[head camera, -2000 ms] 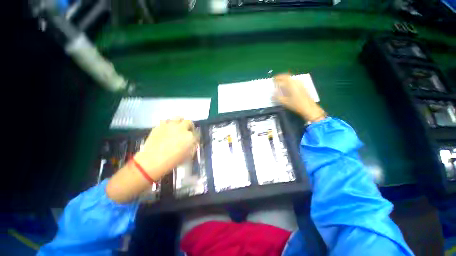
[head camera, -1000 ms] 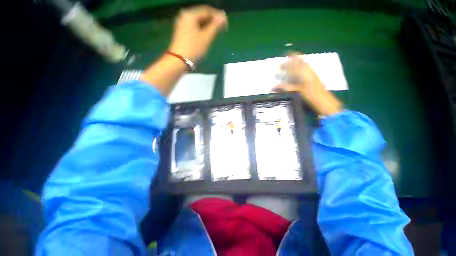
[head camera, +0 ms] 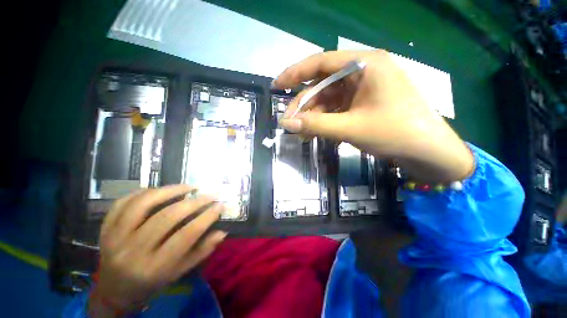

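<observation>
A black foam tray (head camera: 264, 186) holds several open phone bodies. My right hand (head camera: 373, 105) is over the upper part of the third phone body (head camera: 300, 199) from the left, with a slender pale, curved strip-like piece (head camera: 329, 84) between thumb and fingers. A small white piece (head camera: 268, 142) shows just below the thumb tip; whether it touches the hand is unclear. My left hand (head camera: 158, 242) has its fingers apart at the tray's near side, fingertips over the lower end of the bright second phone body (head camera: 217, 149). The leftmost phone body (head camera: 115, 146) shows an orange-yellow tab.
A long white liner sheet (head camera: 211, 37) with ribs at its left end lies beyond the tray. Another white sheet (head camera: 435, 84) with a comb-like edge lies partly behind my right hand. Black stacked trays (head camera: 539, 143) stand at the right. A blue sleeve (head camera: 553, 267) shows at the right rim.
The view has turned and come closer to the tray. My left hand came back from beyond the tray to its near side. My right hand moved from the right sheet over the tray.
</observation>
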